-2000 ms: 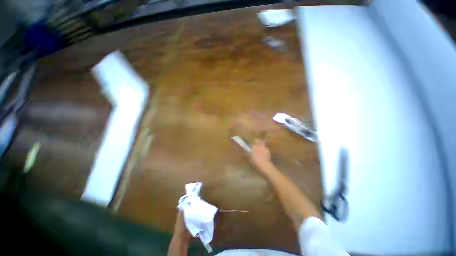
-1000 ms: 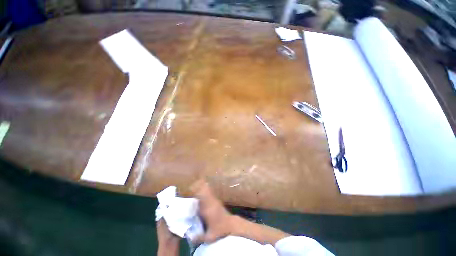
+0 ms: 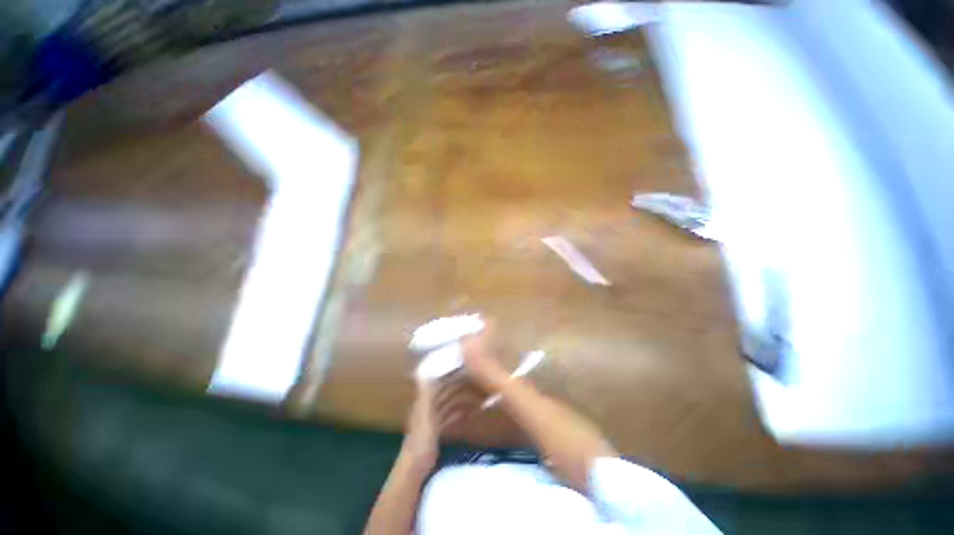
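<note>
A crumpled white paper scrap [image 3: 447, 332] is between my two hands, low in the middle of the view over the table's near edge. My left hand [image 3: 427, 413] is under its lower left side and holds it. My right hand [image 3: 483, 355] is at its right side with its fingers on the paper. Both hands are blurred, so the exact finger positions are hidden. A thin white strip [image 3: 528, 364] shows beside my right wrist. Another pale strip [image 3: 575, 261] lies farther up on the table.
A bent long white pattern piece [image 3: 285, 240] lies at the left on the brown table [image 3: 471, 199]. At the right are a wide white paper roll [image 3: 837, 209], blurred dark shears [image 3: 770, 345] and a small silver-white tool [image 3: 678, 212]. White paper [image 3: 612, 17] lies at the back.
The hands and the crumpled paper have moved up and right from near the table's front edge. The scrap looks more compact. The view has shifted and blurred.
</note>
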